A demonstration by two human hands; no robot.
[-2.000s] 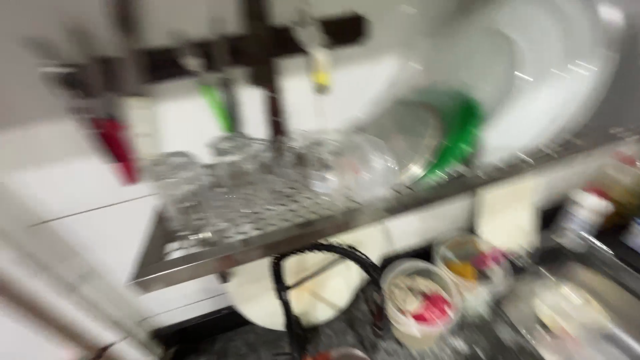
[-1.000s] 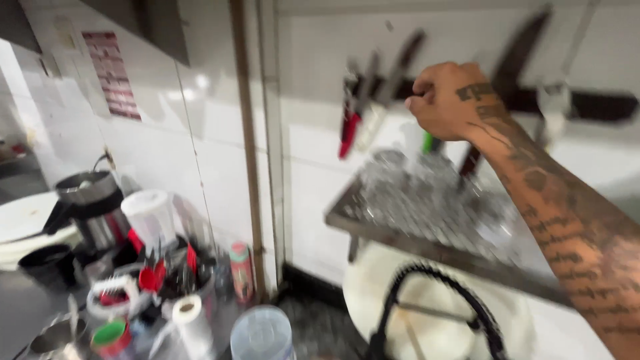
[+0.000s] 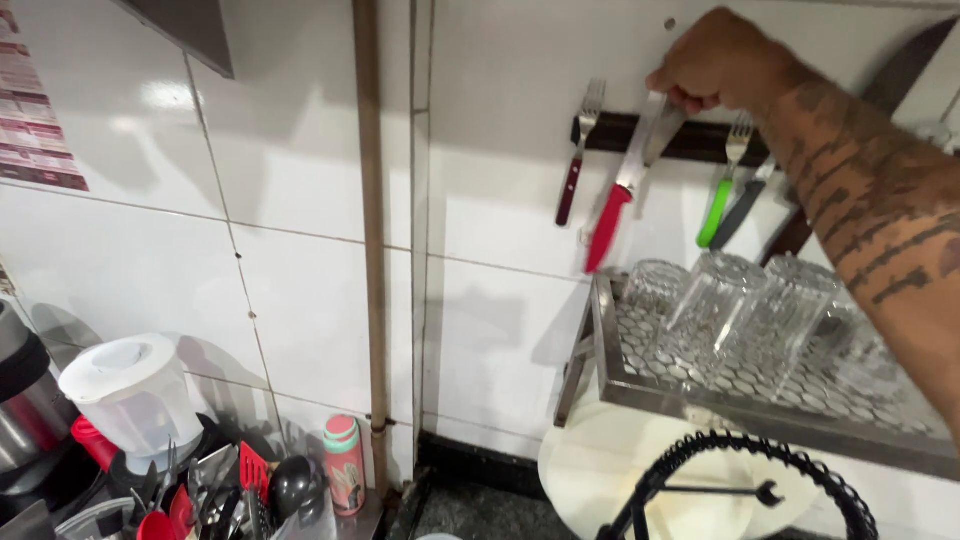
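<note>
My right hand [image 3: 709,64] reaches in from the right, its fingers closed on the upper blade of a red-handled knife [image 3: 611,221]. The knife hangs handle down in front of a dark wall-mounted knife strip [image 3: 694,141]. Another blade [image 3: 664,135] shows close beside it under my fingers; whether I grip that too, I cannot tell. Left of it on the strip is a fork with a dark red handle [image 3: 571,184]. To the right are a green-handled fork [image 3: 716,210], a grey-handled knife [image 3: 742,206] and a larger dark-handled knife [image 3: 787,236], partly behind my forearm. My left hand is out of view.
Upturned glasses [image 3: 720,307] stand on a perforated metal shelf [image 3: 667,401] below the strip. Under it are pale round boards or plates [image 3: 577,480] and a black coiled spring hose [image 3: 720,442]. At lower left are a white juicer [image 3: 131,382], utensils [image 3: 255,465] and a pink bottle [image 3: 345,465].
Two seconds ago no hand was visible. One second ago my right hand was in front of the strip, right of the red-handled knife; now its fingers are on that knife's blade.
</note>
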